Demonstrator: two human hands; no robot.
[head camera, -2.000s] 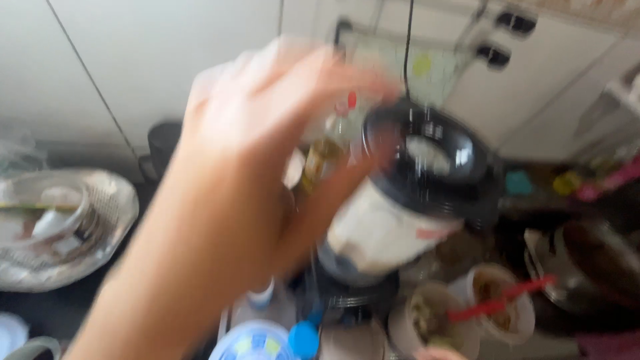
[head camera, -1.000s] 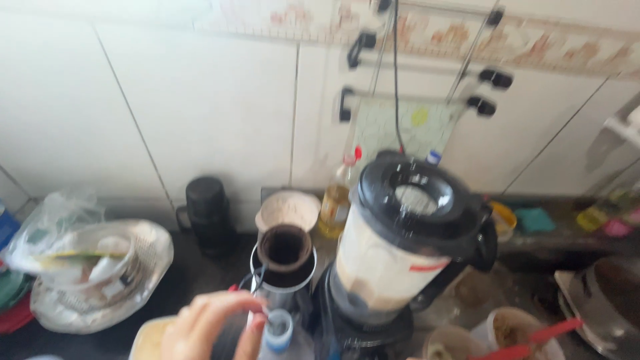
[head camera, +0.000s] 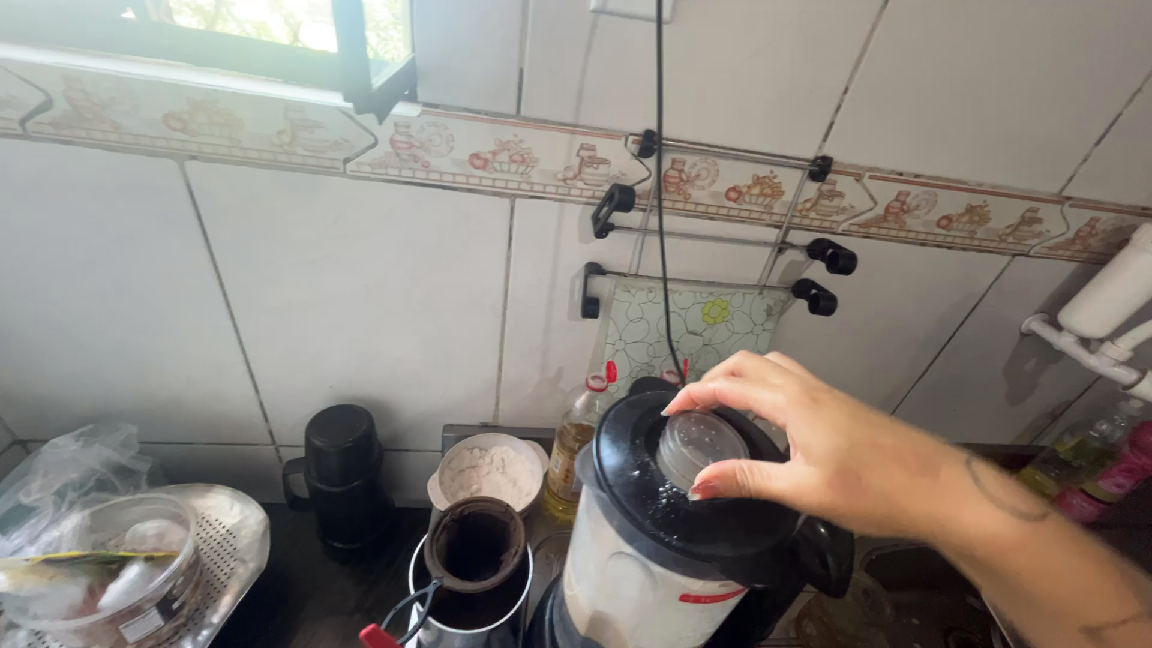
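My right hand (head camera: 765, 432) comes in from the right, its thumb and fingers around the clear plastic cap (head camera: 702, 447) in the centre of the black blender lid (head camera: 630, 441). Drops or specks of white lie on the lid beside the thumb. Under the lid, the blender jar (head camera: 621, 571) holds a pale mixture, with a beige layer lower down. A black handle (head camera: 823, 553) juts from the jar's right side. My left hand is outside the view.
Left of the blender are a coffee strainer (head camera: 475, 544) over a metal pot, a bowl of white powder (head camera: 490, 472), an oil bottle (head camera: 567, 450) and a black thermos (head camera: 342, 477). A perforated metal tray (head camera: 225, 540) carries a plastic tub (head camera: 171, 589). A black cord (head camera: 661, 198) hangs behind.
My right hand has come into view and is on the cap; the lid's central opening showed no cap one second ago. The hand beside the bottle is gone from view. The view has tilted up.
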